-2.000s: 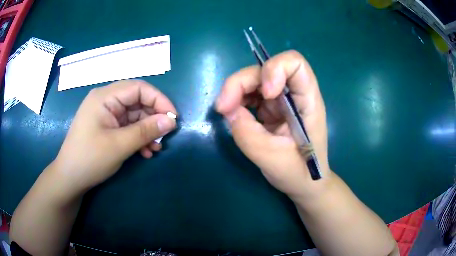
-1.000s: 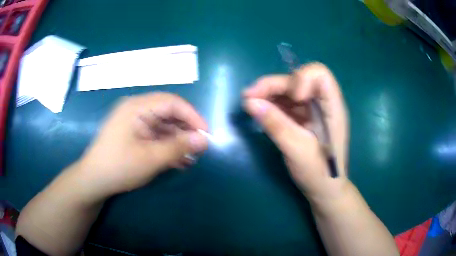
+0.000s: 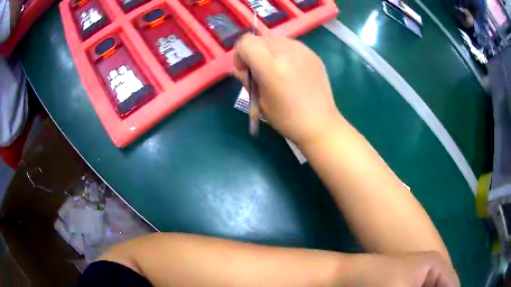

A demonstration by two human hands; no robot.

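My right hand (image 3: 286,84) is shut on the tweezers (image 3: 254,109), over the near edge of the coral-red foam tray (image 3: 119,130). The tweezers' tips point away from me, over a pocket; whether they hold anything cannot be told. Part-built phones with dark red bodies and silver patches (image 3: 124,84) lie in the tray pockets. My left forearm crosses the bottom of the picture. My left hand (image 3: 428,274) is low at the right, partly cut off and blurred; what it holds cannot be told. A white label sheet (image 3: 243,100) shows partly beneath my right hand.
The dark green bench has a pale stripe (image 3: 414,98) curving down the right. A phone-like piece (image 3: 402,17) lies at the upper right. A box with crumpled pale sheets (image 3: 84,221) is below the bench's left edge. Grey equipment with a yellow foot (image 3: 482,195) stands at the right.
The view has turned to the tray. My right hand has moved with the tweezers to the tray's edge. My left hand has moved low to the right, its forearm across the bottom.
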